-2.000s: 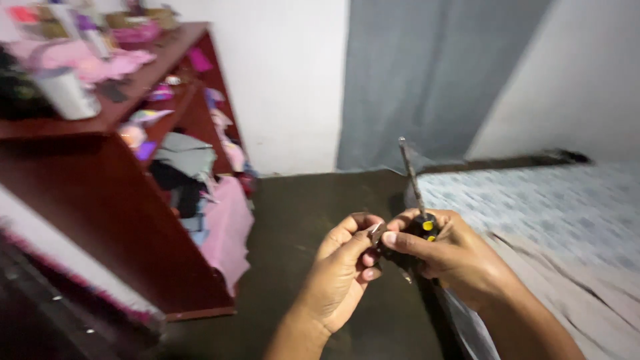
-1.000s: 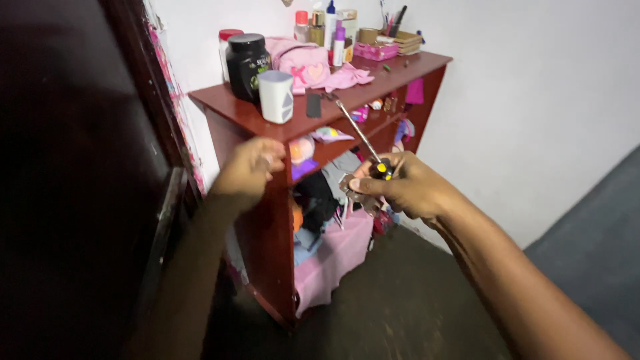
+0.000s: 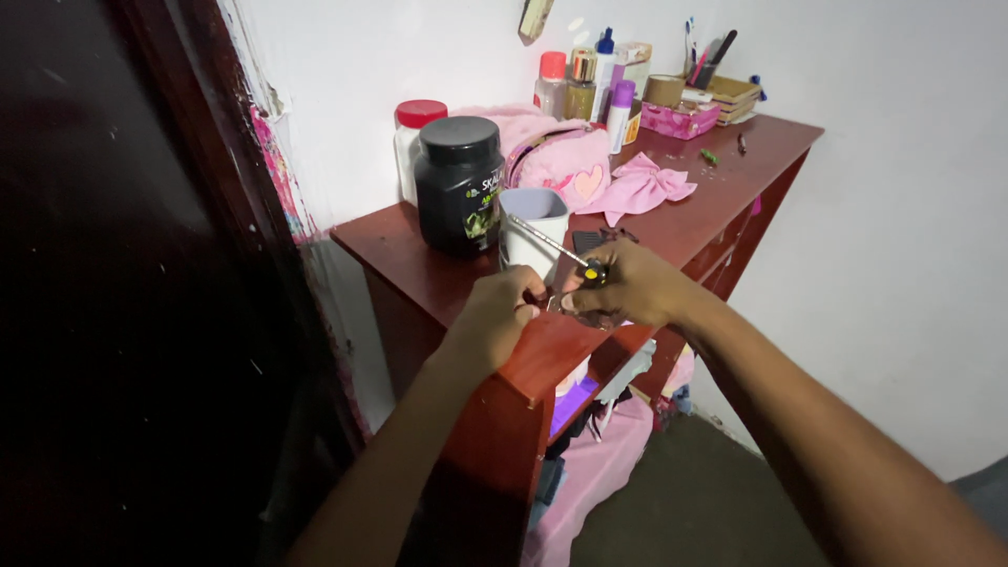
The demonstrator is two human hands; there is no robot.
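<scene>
My right hand (image 3: 630, 287) holds a screwdriver (image 3: 555, 246) with a black and yellow handle, its metal shaft slanting up to the left across a white plastic cup (image 3: 534, 236). Small metal pieces (image 3: 557, 304) are also pinched in its fingers. Just left of it, over the front corner of a reddish wooden shelf unit (image 3: 512, 358), my left hand (image 3: 504, 307) has its fingertips curled together; whether something small is between them cannot be told. A black comb (image 3: 587, 241) lies behind the right hand, partly hidden.
A black jar (image 3: 459, 185), a red-lidded jar (image 3: 408, 150), a pink plush pouch (image 3: 559, 161) and a pink bow (image 3: 646, 187) stand or lie on the unit. Bottles and a pink box (image 3: 679, 118) are farther back. A dark door (image 3: 142, 315) is at left; clothes fill the shelves below.
The view has swung from the bed and floor to the shelf unit. My left hand, apart from the right a second ago, is now close beside it. The screwdriver remains in my right hand.
</scene>
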